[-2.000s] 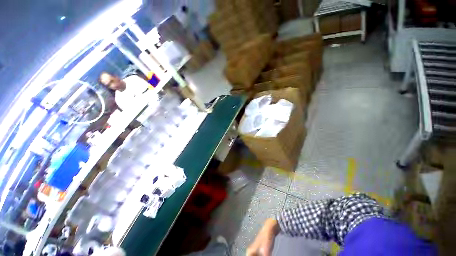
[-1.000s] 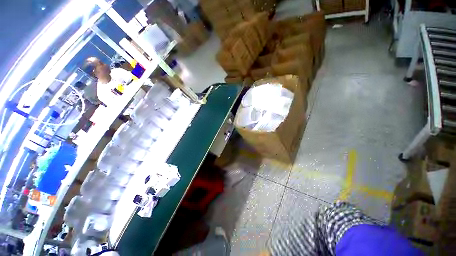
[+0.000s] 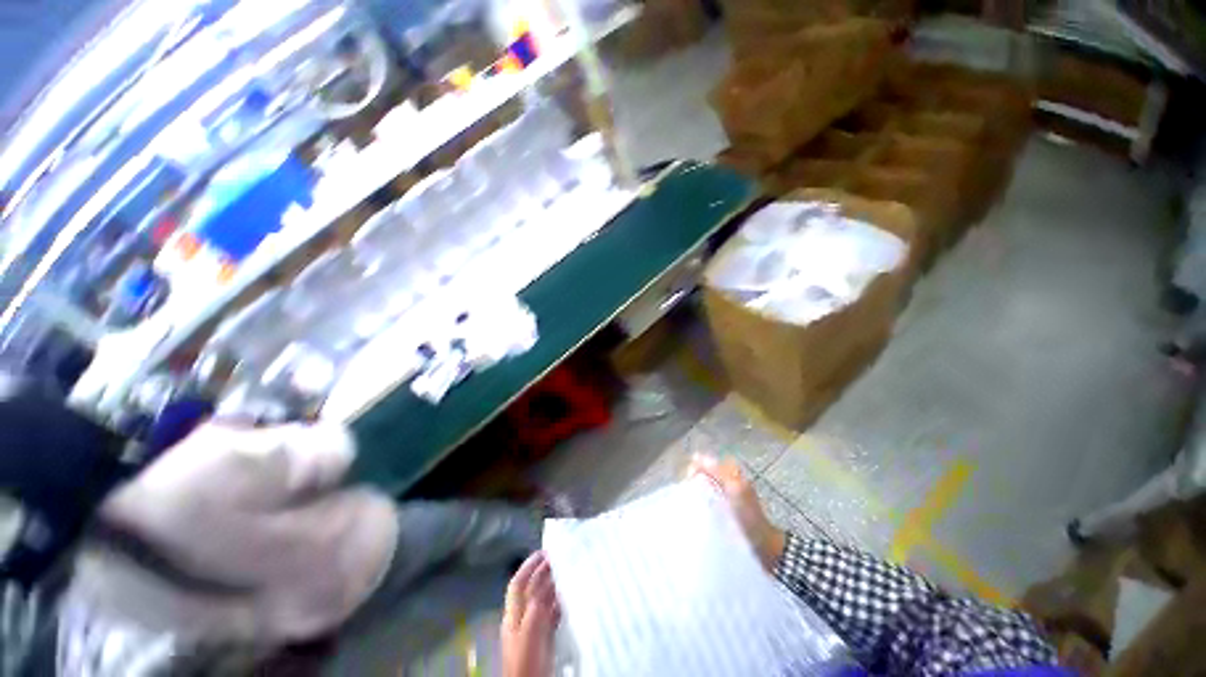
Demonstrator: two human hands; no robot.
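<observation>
A whitish, translucent ribbed plastic piece [image 3: 675, 582] is at the bottom centre in front of me, cut off by the lower edge. My left hand [image 3: 532, 615] is at its left edge, fingers up, partly cut off by the frame. My right hand [image 3: 735, 500] is at its upper right edge, with the fingertips at the top. The piece lies between both hands. A brown open carton [image 3: 800, 357] stands beyond it, filled with clear and white plastic [image 3: 809, 261].
A green-topped bench [image 3: 622, 271] runs diagonally at left with small white-and-black units [image 3: 476, 347] on it. A person in light clothing [image 3: 245, 536] is close at lower left. Stacked brown cartons [image 3: 860, 99] stand behind the open carton. A red crate [image 3: 562, 407] is under the bench.
My left hand and the ribbed plastic piece have come into view. My right hand, out of sight a second ago, shows again. The view has swung left, bringing in the person at lower left.
</observation>
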